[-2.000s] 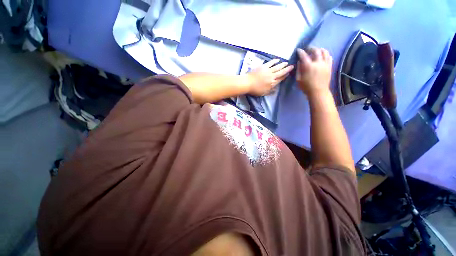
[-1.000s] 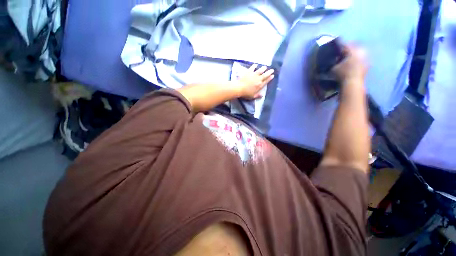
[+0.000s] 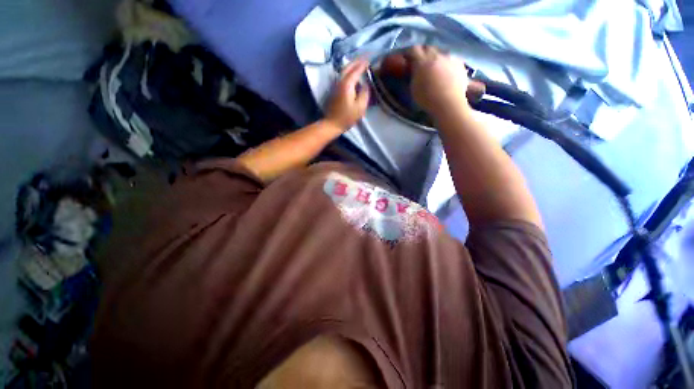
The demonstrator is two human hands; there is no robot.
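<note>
The pale grey-white garment piece lies across the far part of the table, rumpled, with darker bands. My right hand is closed on the handle of the steam iron, which rests on the garment near its left end. The iron's soleplate is partly hidden by my hand. My left hand is on the garment's left part, just left of the iron, fingers slightly bent and apart. Whether it pinches any cloth cannot be told.
The thick black iron hose runs right over the garment and down the table's right side. The blue-violet table shows in front. A dark grey pad is at lower right. Dark-and-white cloth heaps lie at left.
My right hand took hold of the iron at the right and brought it left onto the garment. My left hand has lifted from its flat press and moved left. The view has turned.
</note>
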